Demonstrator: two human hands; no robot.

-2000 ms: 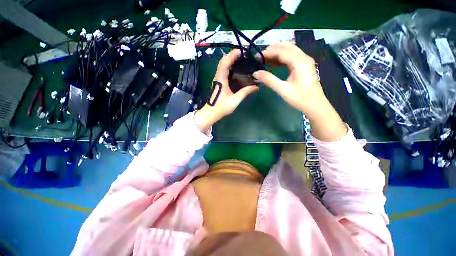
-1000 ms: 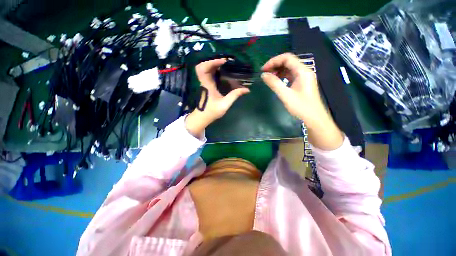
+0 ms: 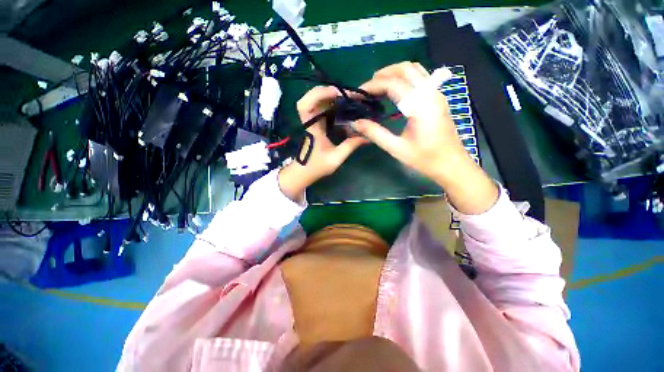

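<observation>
A black wired module point(image 3: 351, 115) is held between my two hands above the mat, partly hidden by fingers and leads. My left hand point(image 3: 320, 142) grips it from the left. My right hand point(image 3: 415, 120) has its thumb and fingers on its right side. A thin black frame gasket point(image 3: 306, 147) lies on the back of my left hand. Black leads run from the module to white connectors; a large white connector point(image 3: 248, 158) with a red wire lies left of my left hand, and another white connector point(image 3: 289, 10) is at the top.
A tangled pile of harnesses point(image 3: 161, 120) with white tips covers the left. Red-handled pliers point(image 3: 49, 168) lie far left. A ladder-like gasket strip point(image 3: 460, 109) and a long black strip point(image 3: 502, 138) lie right of my hands. A clear plastic bag point(image 3: 582, 87) is far right, a cardboard box point(image 3: 560, 236) below.
My right hand has come back onto the module from a small gap beside it. The leads and white connectors have shifted around my hands. More of the ladder-like strip shows.
</observation>
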